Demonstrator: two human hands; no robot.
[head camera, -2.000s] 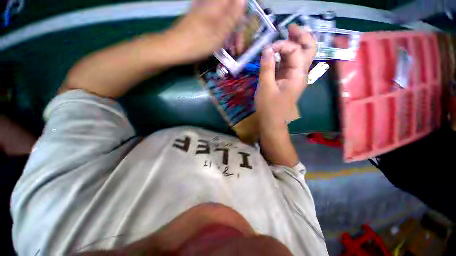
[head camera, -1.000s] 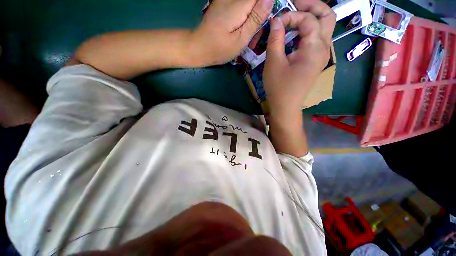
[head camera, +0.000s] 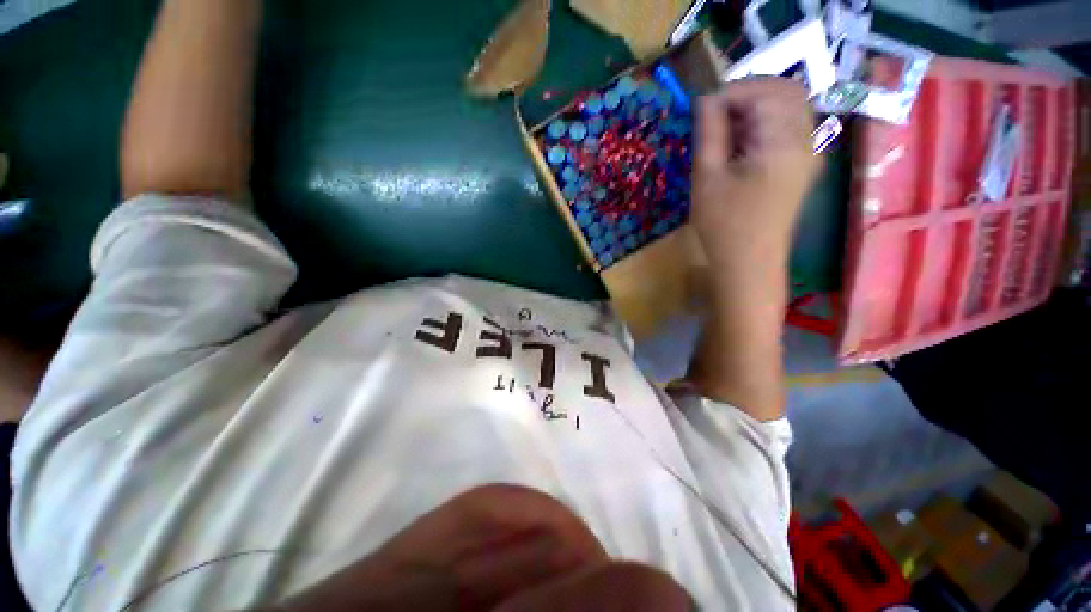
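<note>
My right hand (head camera: 754, 144) is over the right edge of the open carton, blurred with fingers curled; whether it holds anything cannot be told. My left forearm runs up past the top edge, so my left hand is out of view. The carton (head camera: 535, 155) is full of upright blue cells (head camera: 595, 105) with red leads (head camera: 628, 167) bunched on top. One bright blue cell (head camera: 671, 86) lies on its side at the upper right corner, beside my right fingers. White housings (head camera: 796, 57) lie beyond my right hand, one with a green board (head camera: 847, 96).
A pink-red compartment tray (head camera: 855, 239) stands at the right with a whitish unit (head camera: 998, 153) on it. A small oval cover (head camera: 826, 134) lies near the housings. Torn cardboard (head camera: 514, 48) lies behind the carton. A red stool (head camera: 849, 556) and cartons stand on the floor.
My left hand has left the work area and gone out past the top edge. The housing held between both hands is no longer there. The carton's contents are uncovered.
</note>
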